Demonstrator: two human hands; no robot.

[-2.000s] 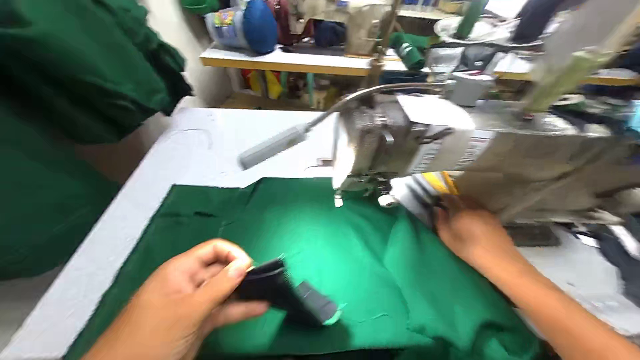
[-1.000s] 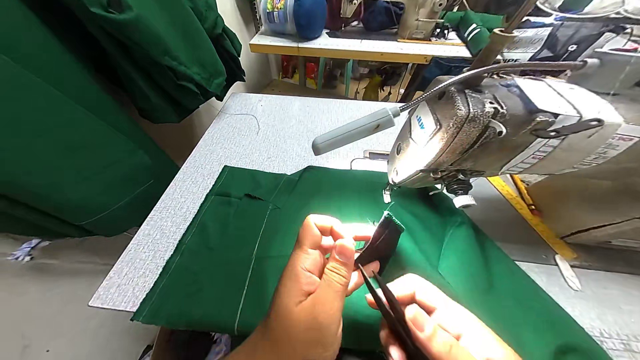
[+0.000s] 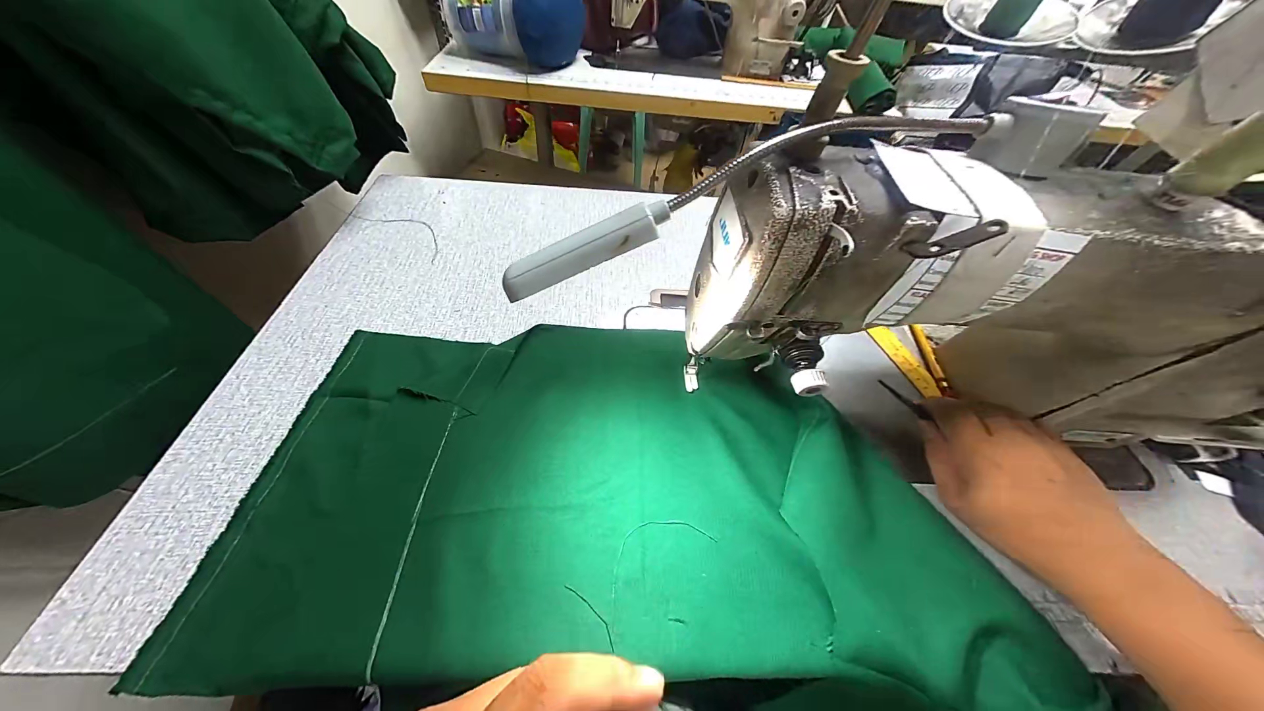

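Green fabric (image 3: 592, 474) with stitched seams, a small slit and loose threads lies across the table and under the presser foot (image 3: 691, 375) of the sewing machine (image 3: 790, 247). My right hand (image 3: 997, 464) rests beside the machine's base with its fingers around dark tweezers (image 3: 904, 400), close to a yellow ruler (image 3: 907, 360). At the bottom edge my left hand (image 3: 583, 683) is partly cut off at the fabric's near edge; whether it grips anything is hidden.
A grey lamp (image 3: 583, 252) on a flexible neck juts left from the machine. Green garments (image 3: 178, 109) hang at the left. Behind stands a bench (image 3: 612, 89) with a blue yarn ball (image 3: 548, 30) and another machine (image 3: 755, 39).
My right hand has moved right with the tweezers, from beside my left hand to the machine's base. My left hand has dropped to the bottom edge. The small dark folded piece is out of sight.
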